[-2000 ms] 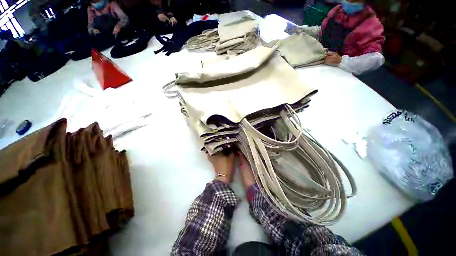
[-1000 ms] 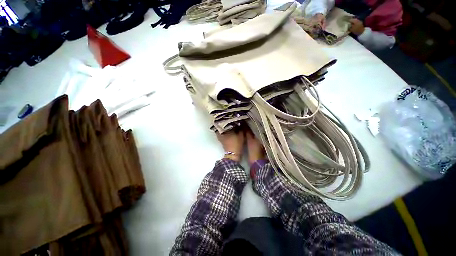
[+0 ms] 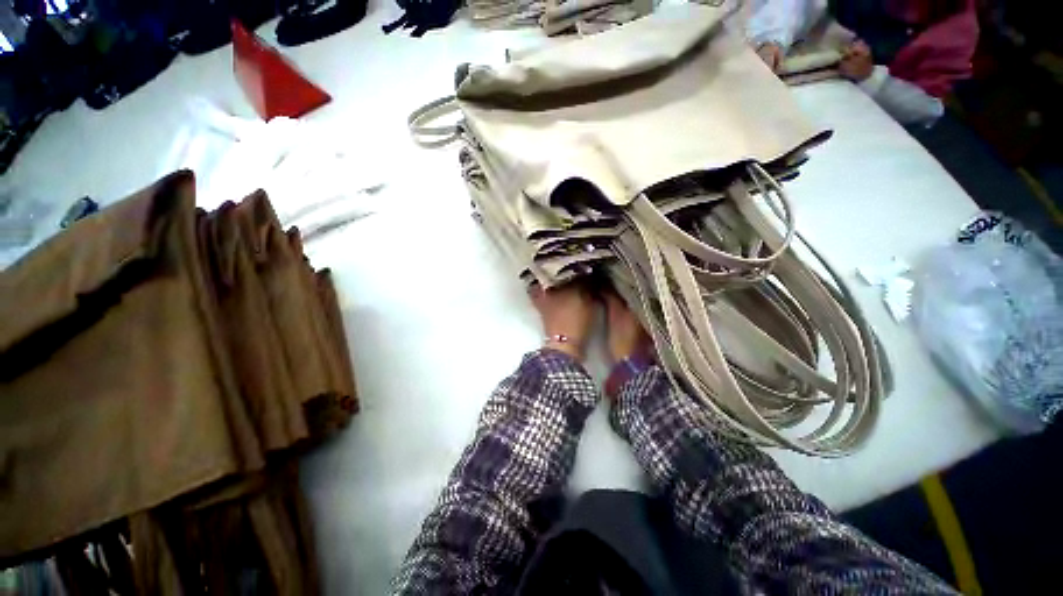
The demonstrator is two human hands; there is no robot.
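A stack of beige tote bags (image 3: 653,116) lies on the white table in front of me, its near edges fanned in several layers. Long beige handles (image 3: 804,384) hang in loops from its near right side onto the table. My left hand (image 3: 565,314) and my right hand (image 3: 624,332) are close together at the stack's near left corner. Their fingers go in under or between the lower layers and are hidden, so what they grip does not show.
Folded brown bags (image 3: 117,373) are stacked at left. A red triangular marker (image 3: 274,79), white sheets (image 3: 257,157) and a small dark disc (image 3: 79,212) lie beyond. A crinkled clear plastic bag (image 3: 997,320) and white scraps (image 3: 892,285) are at right. Another person's hands (image 3: 857,61) hold beige fabric at the far right.
The view has tilted down and shifted, so the table's things sit elsewhere in the picture. My hands stay at the same corner of the stack. The other person's hands have moved on their fabric.
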